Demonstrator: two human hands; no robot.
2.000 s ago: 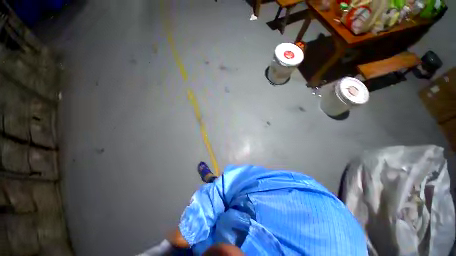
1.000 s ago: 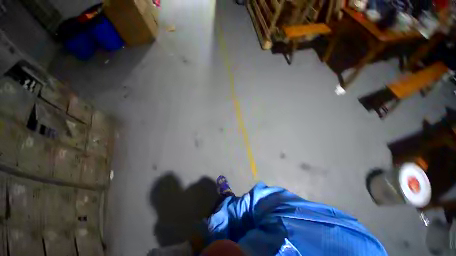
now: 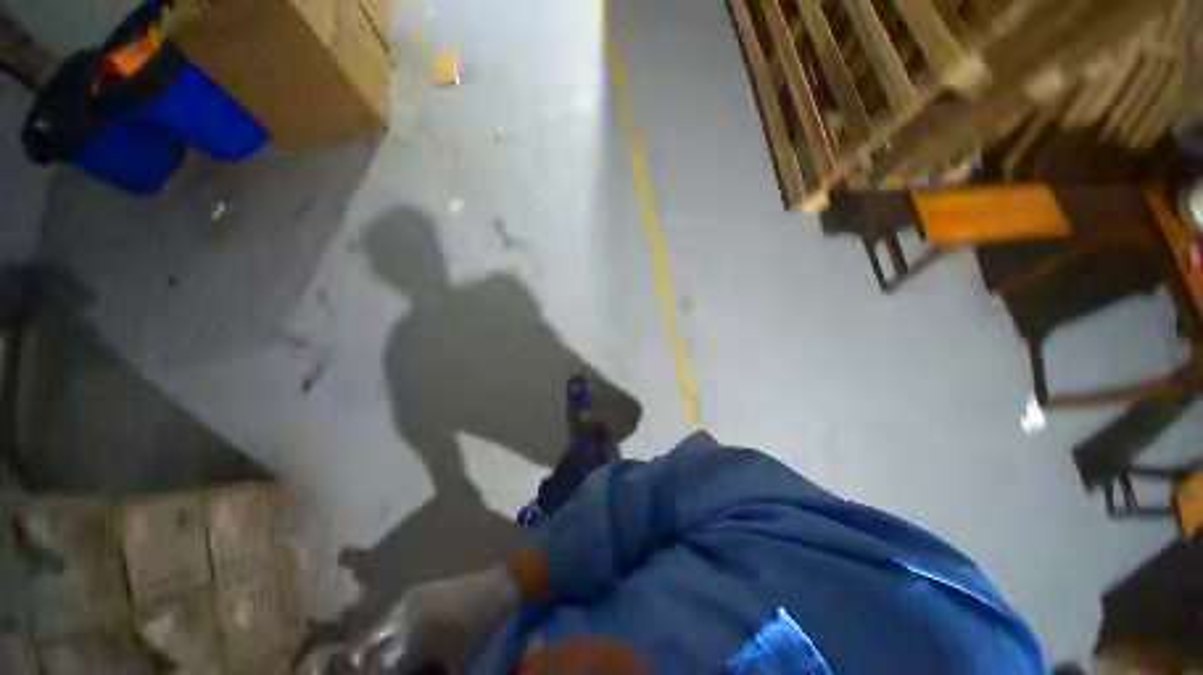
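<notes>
My left hand [image 3: 442, 625], in a pale glove, is low at the left of my blue clothing [image 3: 765, 554]. It is blurred and its fingers reach the bottom edge, so I cannot tell whether it holds anything. My right hand is not in view. A dark shoe [image 3: 578, 393] shows on the grey floor [image 3: 528, 172], left of a yellow floor line [image 3: 656, 251]. A blurred reddish shape lies at the bottom edge.
Stacked cartons [image 3: 165, 554] stand at lower left. Blue bins [image 3: 205, 106] and a large brown carton [image 3: 297, 66] are at upper left. Wooden pallets [image 3: 844, 79], an orange-topped bench [image 3: 992, 214] and dark furniture stand at right. My shadow falls on the floor.
The white-lidded buckets have left the view at right. The bins, carton and pallets show nearer. The gloved hand shows more fully, and my shadow is longer.
</notes>
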